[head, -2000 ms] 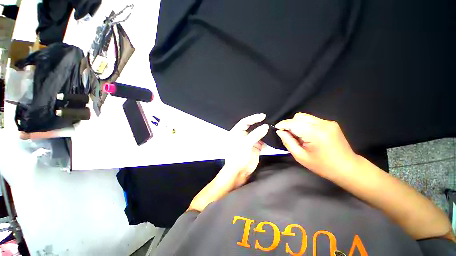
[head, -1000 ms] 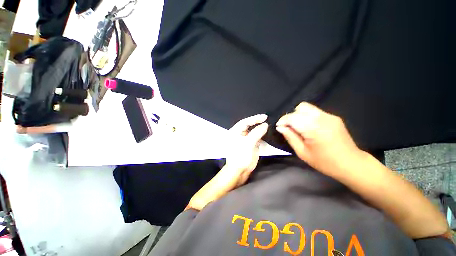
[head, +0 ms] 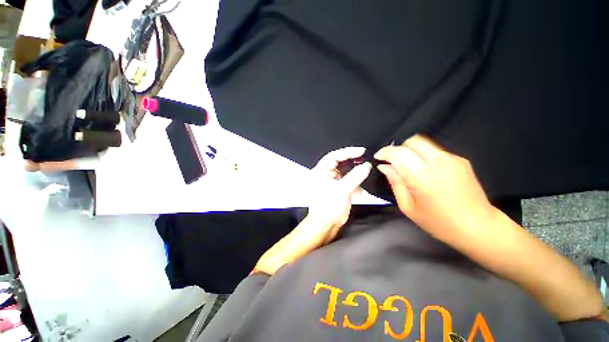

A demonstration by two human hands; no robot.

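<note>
A large black garment (head: 347, 73) covers the middle and right of the table. My left hand (head: 337, 190) pinches the garment's near edge between thumb and fingers. My right hand (head: 431, 184) is just right of it, thumb and index finger pinched together at the same edge, nearly touching the left fingertips. A tiny glint shows at the right fingertips; I cannot make out clearly whether it is a needle. No thread can be made out against the cloth.
On the white table (head: 153, 194) at left lie a black spool with pink end (head: 177, 111), a phone (head: 185, 151), small dark pieces (head: 211, 152), a black plastic bag (head: 73, 93) with dark cones (head: 99, 138), and tools on a dark scrap. Black cloth (head: 227, 250) hangs below the edge.
My right hand moved slightly away from the left hand, then came back to it at the edge. My left fingers have shifted slightly right. The view has shifted a little.
</note>
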